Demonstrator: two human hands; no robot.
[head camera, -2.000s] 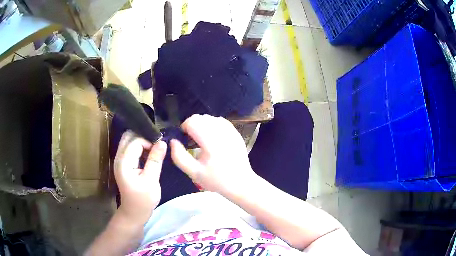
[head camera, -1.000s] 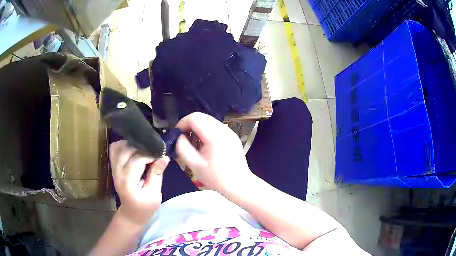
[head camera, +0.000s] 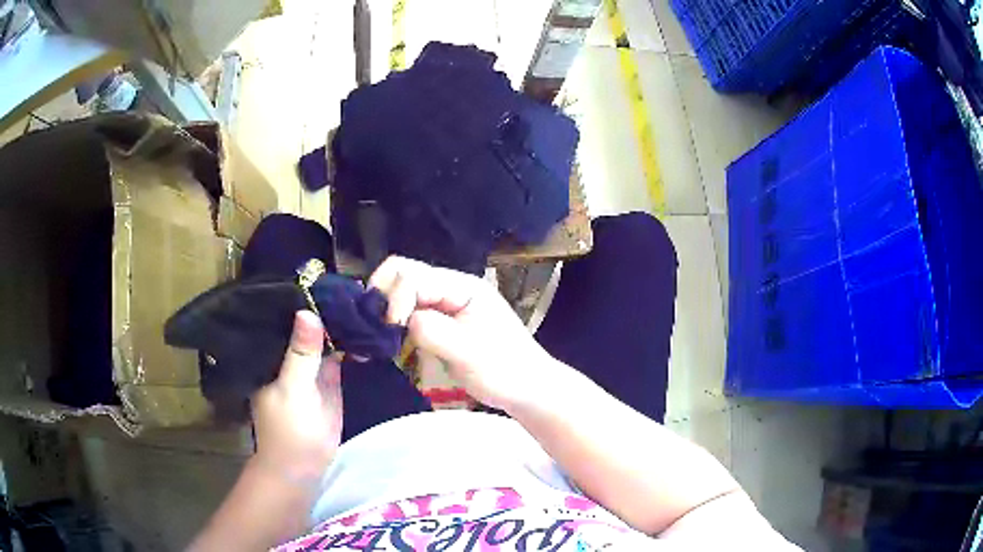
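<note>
A dark olive pouch (head camera: 243, 323) is held over the lap, its flap pointing left. A line of pale gold zipper teeth (head camera: 313, 283) runs across it, with navy lining (head camera: 361, 315) bunched to the right. My left hand (head camera: 302, 383) grips the pouch from below, thumb on it beside the zipper. My right hand (head camera: 447, 323) pinches the right end of the lining. A heap of navy-black cloth pieces (head camera: 442, 151) lies on the wooden seat (head camera: 566, 239) beyond my hands.
An open cardboard carton (head camera: 146, 291) stands at the left, dark inside. A blue plastic bin (head camera: 835, 237) is at the right, a blue slatted crate (head camera: 765, 43) at upper right. An upright post (head camera: 561, 49) rises behind the heap. My dark-trousered knees flank the seat.
The pouch has swung from slanting up-left to lying nearly level, and its zipper line and more navy lining now show. My left thumb now lies on top of it.
</note>
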